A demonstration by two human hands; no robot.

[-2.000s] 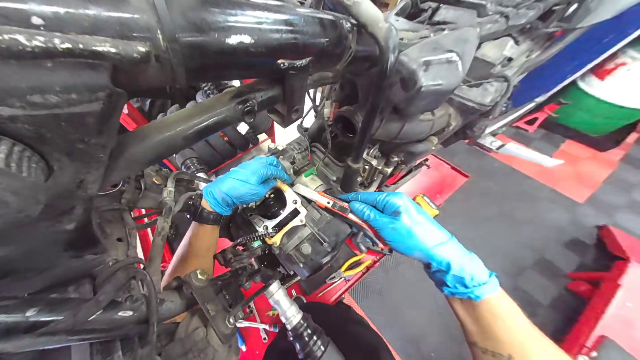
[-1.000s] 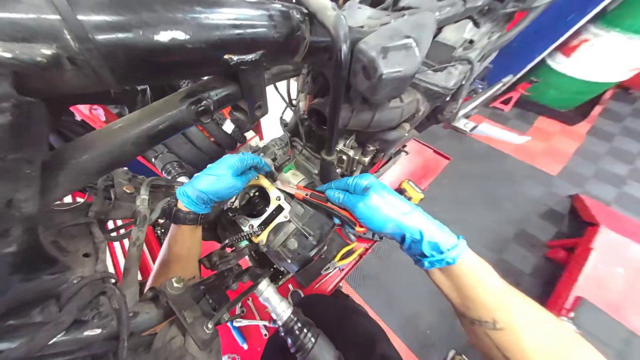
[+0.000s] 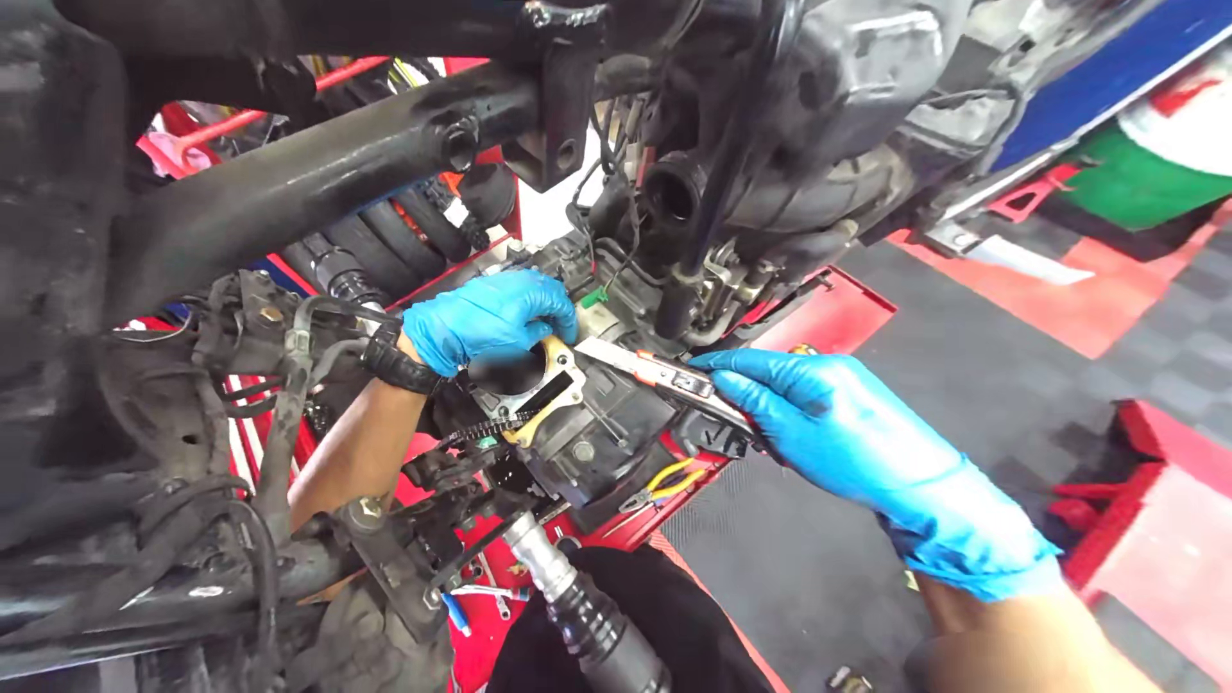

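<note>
My right hand (image 3: 818, 414), in a blue glove, grips a red and black utility knife (image 3: 688, 381). Its blade points left and lies close to the edge of the yellowish gasket (image 3: 551, 420) on the engine's cylinder opening. My left hand (image 3: 491, 322), also gloved in blue, is at the upper edge of that gasket, fingertips bent down; the hand partly covers the gasket, and whether it pinches the gasket is unclear. The timing chain (image 3: 486, 429) lies beside the opening. The dark engine case (image 3: 597, 438) sits below the blade.
Black frame tubes (image 3: 318, 183) cross above my left hand. A shock absorber (image 3: 597, 616) rises in front of my legs. Pliers with yellow handles (image 3: 664, 486) and several wrenches (image 3: 491, 591) lie on the red lift. A red stand (image 3: 1145, 500) is at the right, a green and white drum (image 3: 1145, 173) beyond.
The view has moved closer to the engine. The knife stays in my right hand near the gasket, and my left hand stays at the gasket's upper edge.
</note>
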